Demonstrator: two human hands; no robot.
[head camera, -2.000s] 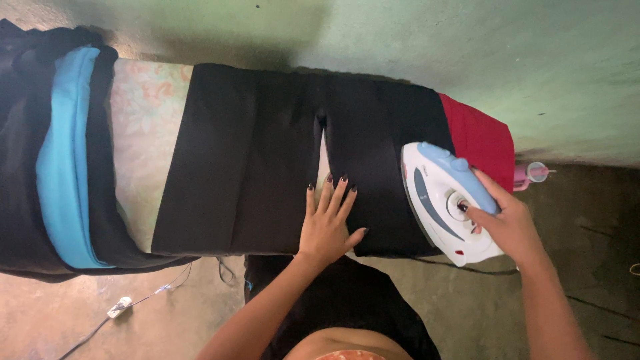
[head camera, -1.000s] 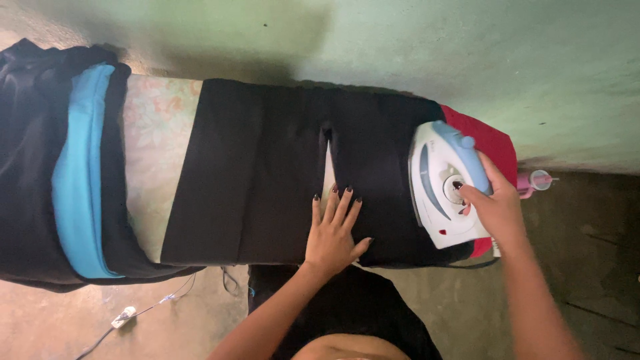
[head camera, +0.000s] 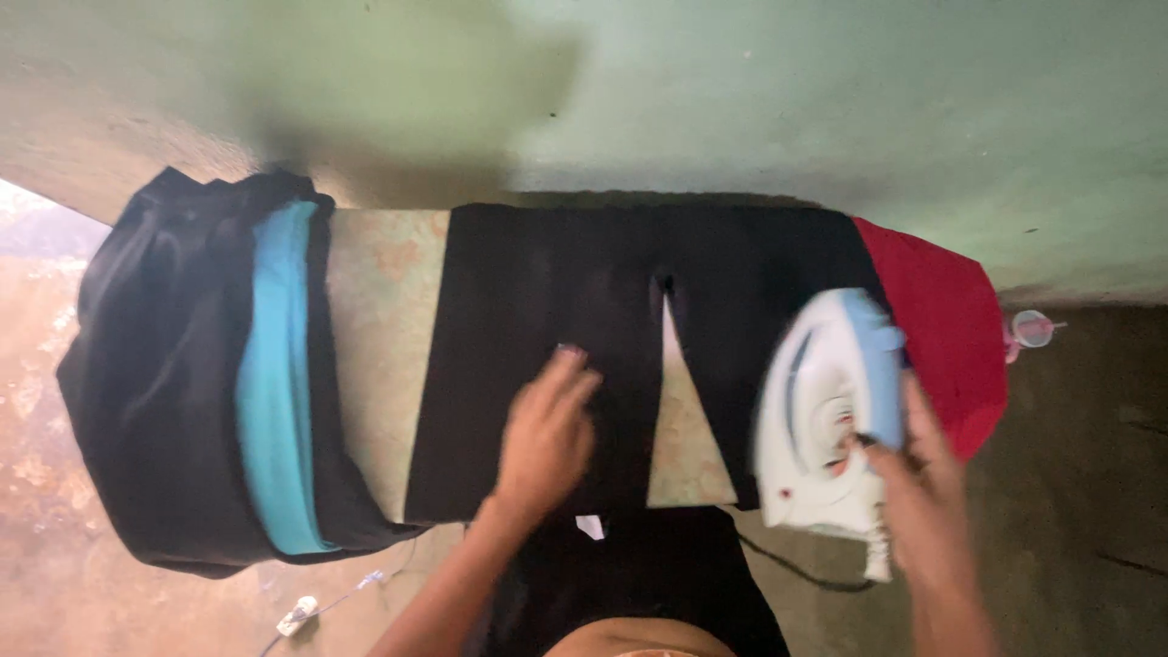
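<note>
A blue-and-white electric iron (head camera: 821, 415) is in my right hand (head camera: 926, 484), over the right part of a black cloth garment (head camera: 547, 292) laid across the ironing board. Blurred, with its fingers bent, my left hand (head camera: 547, 438) is over the garment, left of its slit; whether it touches the cloth I cannot tell. Through the wedge-shaped slit, the patterned board cover (head camera: 691, 447) shows. A small white tag (head camera: 590, 526) lies at the garment's near edge.
Bunched black cloth (head camera: 155, 383) with a light-blue band (head camera: 278, 383) covers the board's left end. Red cloth (head camera: 949, 328) covers the right end, with a pink-and-clear cup (head camera: 1033, 328) beyond it. A green wall (head camera: 684, 100) runs behind. A white cord connector (head camera: 297, 616) lies on the floor.
My left hand has moved left from beside the slit, and its fingers are no longer spread. The slit has widened near the front edge. The iron has shifted off the red cloth's edge.
</note>
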